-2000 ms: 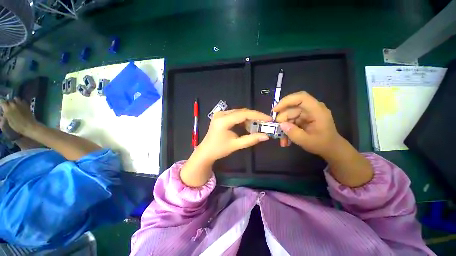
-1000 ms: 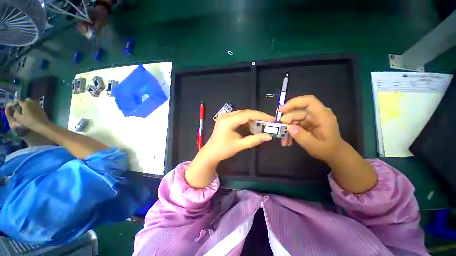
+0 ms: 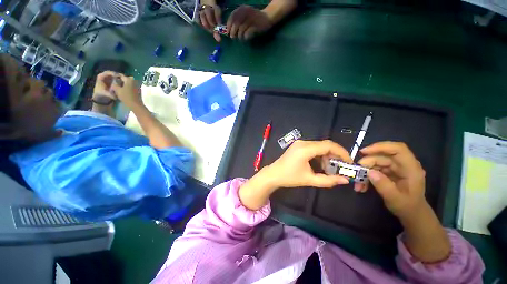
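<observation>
A silver-grey display module [image 3: 348, 171] with a pale lit window is held level between both my hands, over the black tray's right half. My left hand [image 3: 304, 163] grips its left end between thumb and fingers. My right hand [image 3: 396, 172] holds its right end with thumb and fingertips. Another display module [image 3: 289, 138] lies tilted in the left half of the black tray [image 3: 267, 213], beside the red pen [image 3: 262, 146]. The white pen [image 3: 361, 136] lies in the right half, its lower end close to my hands. A small wire piece [image 3: 346, 131] lies near it.
At left, a coworker in blue [image 3: 105, 166] sits beside a cream sheet [image 3: 219, 145] with grey parts and a folded blue sheet [image 3: 212, 100]. Another person's hands [image 3: 236, 23] are at the top. A record sheet [image 3: 482, 183] lies at right; a fan [image 3: 108, 6] is top left.
The view has swung left, so the tray and my hands appear farther right and lower. More of the coworker and another person's hands now show. My hands still hold the module.
</observation>
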